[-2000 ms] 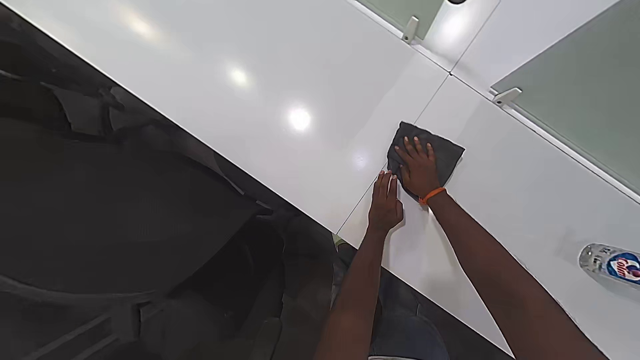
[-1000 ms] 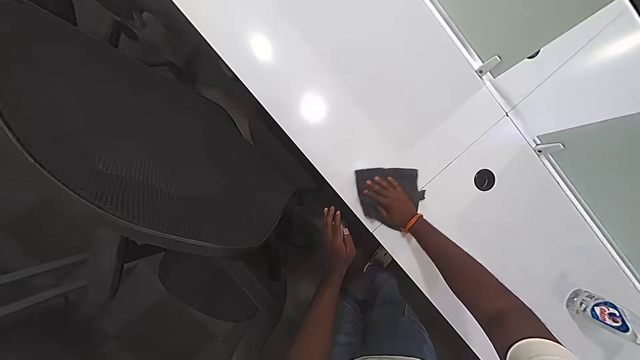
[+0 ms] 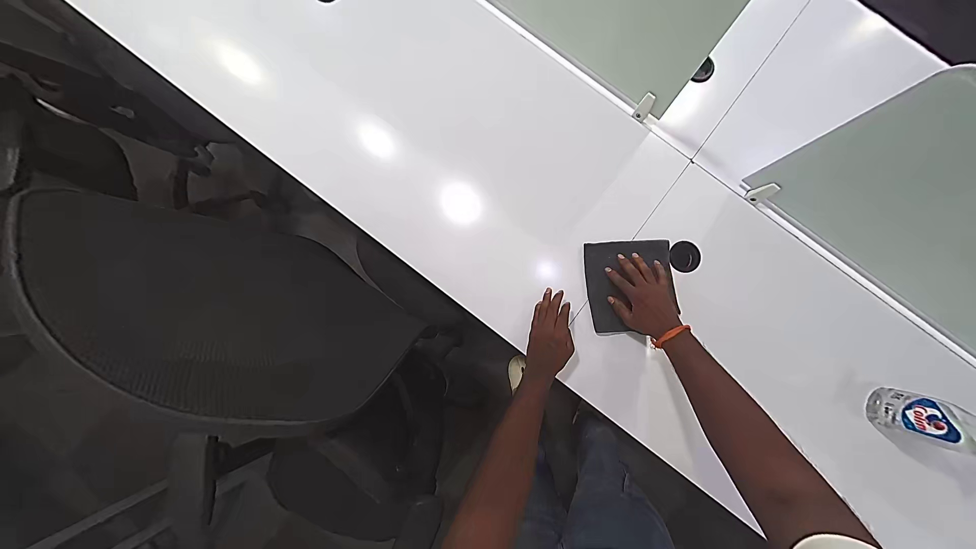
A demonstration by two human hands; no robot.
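Observation:
A dark grey folded cloth [image 3: 610, 293] lies flat on the white desk top [image 3: 427, 130], across the seam between two panels. Spread fingers of my right hand [image 3: 644, 297] press on the cloth from above; an orange band circles that wrist. Left of the cloth, my left hand [image 3: 550, 332] rests at the desk's front edge, fingers slightly apart, with nothing in it. Just beyond the cloth's right side is a round black cable grommet [image 3: 685, 257]. A clear plastic bottle [image 3: 923, 415] with a blue and red label lies at the right.
Frosted glass partitions [image 3: 884, 198] stand along the back of the desk on white clamps [image 3: 644, 107]. A second grommet [image 3: 702, 69] is beyond them. A black mesh chair [image 3: 206, 313] stands at the left, close to the desk edge.
My right hand and the cloth have moved from near the front edge to beside the grommet. My left hand, off the desk a second ago, is back at its edge.

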